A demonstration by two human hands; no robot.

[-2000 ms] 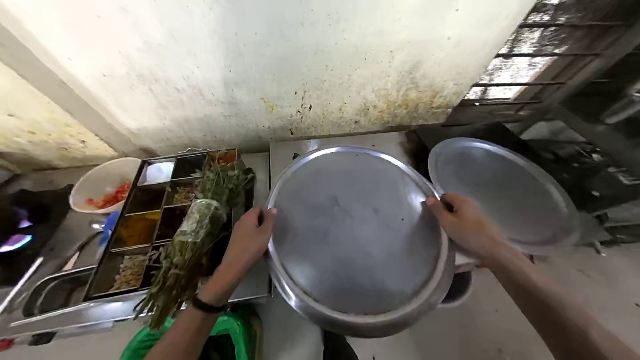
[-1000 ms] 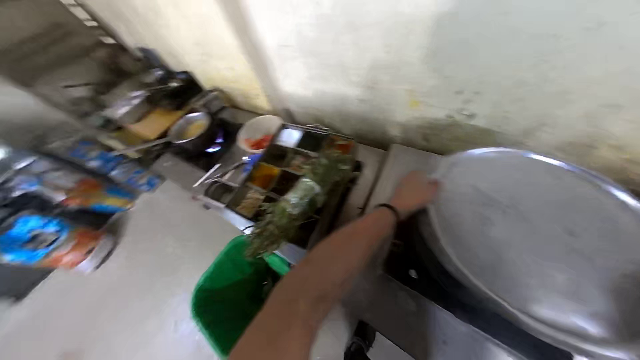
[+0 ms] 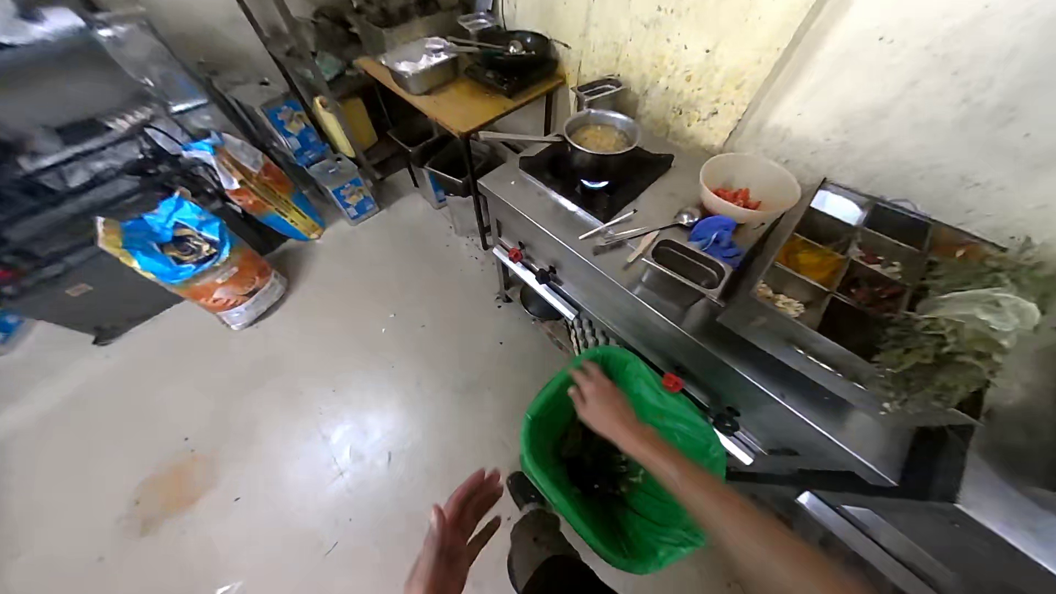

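Note:
My right hand (image 3: 602,402) is over the bin with a green liner (image 3: 660,544), near its back left rim, fingers loosely spread and holding nothing visible. Dark scraps lie at the bottom of the bin. Lower down, my left hand (image 3: 462,528) is held above the floor, left of the bin, with fingers apart and nothing in it. A pot of simmering food (image 3: 601,136) sits over a lit flame on the gas stove (image 3: 652,169). To the right stand a bowl of cut red vegetables (image 3: 752,186) and a compartment tray of spices (image 3: 833,272) with a bundle of leafy herbs (image 3: 949,346) on it.
A ladle (image 3: 685,218), a blue cloth (image 3: 716,238) and a small steel container (image 3: 685,268) lie on the steel counter. An opened sack (image 3: 206,264) stands on the floor at left. A wooden table (image 3: 462,107) holds a wok (image 3: 511,51). My foot is beside the bin.
The view has swung far left. Two seconds ago both hands held a large round metal lid; now both are off it, and my right hand is over the green bin.

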